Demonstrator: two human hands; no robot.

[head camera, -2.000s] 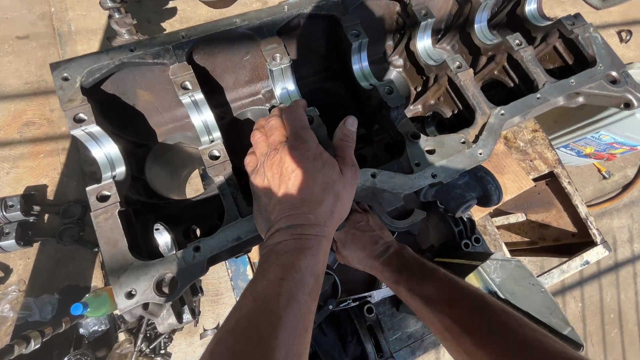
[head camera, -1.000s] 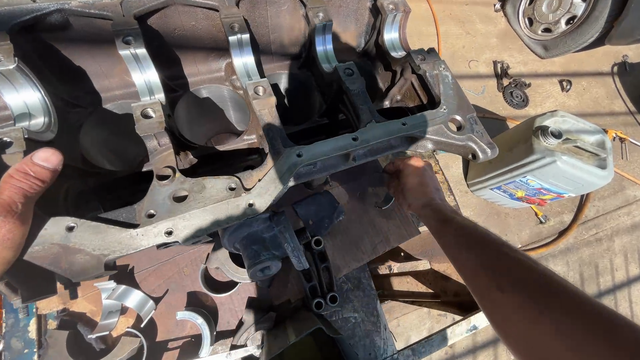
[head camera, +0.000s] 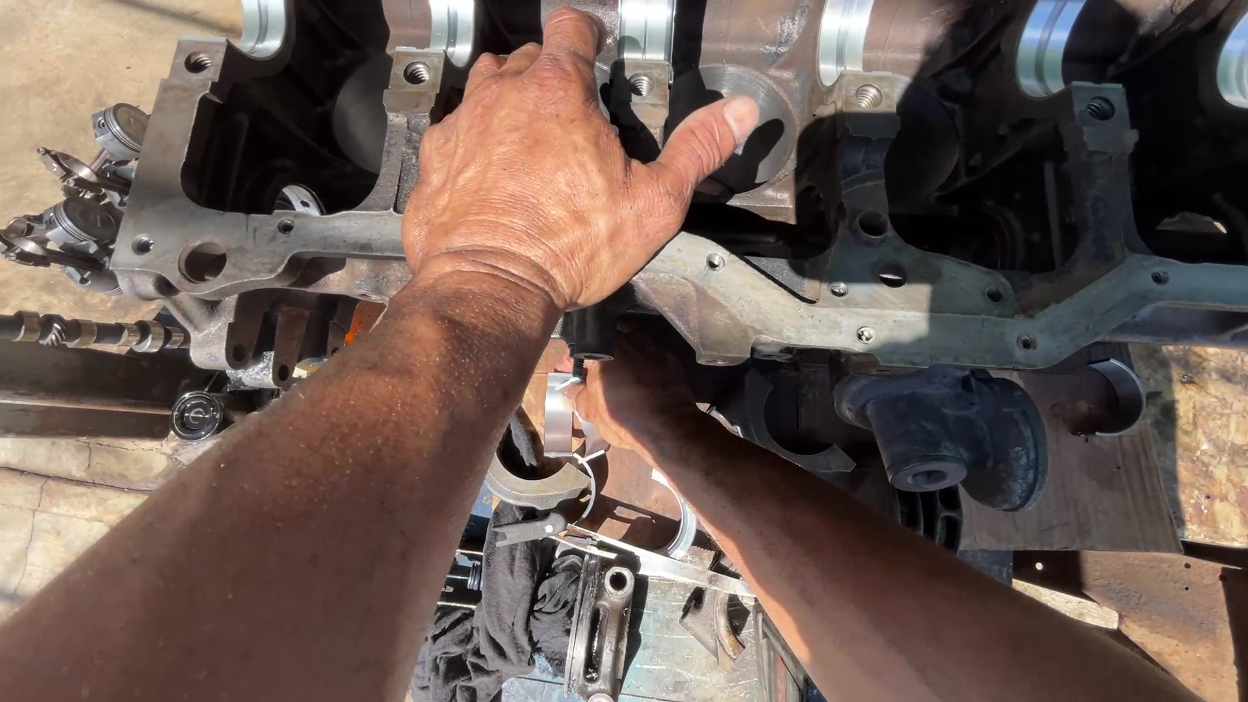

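Observation:
My left hand [head camera: 546, 166] rests palm down on the rail of an engine block [head camera: 936, 302], its fingers spread over a main bearing saddle; nothing shows in its grasp. Under the block's near edge reaches my right hand [head camera: 634, 390], in shadow, close to a dark bolt-like part [head camera: 588, 336] and a thin silver bearing shell [head camera: 559, 414]. Its fingertips are hidden, so I cannot tell what it holds. Bright bearing shells [head camera: 645, 34] line the saddles along the top. A bearing cap [head camera: 536, 483] lies below my right hand.
Pistons with rods [head camera: 88, 219] and a camshaft [head camera: 97, 331] lie at the left. Below the block are a black cloth [head camera: 507, 604], a metal connecting rod part [head camera: 599, 624] and another bearing shell [head camera: 1118, 395]. A dark cylindrical housing [head camera: 946, 439] juts out at the right.
The view has swung back left along the block. My left hand has come onto the middle of the rail; my right hand has left the block's right end and is now beneath its near edge.

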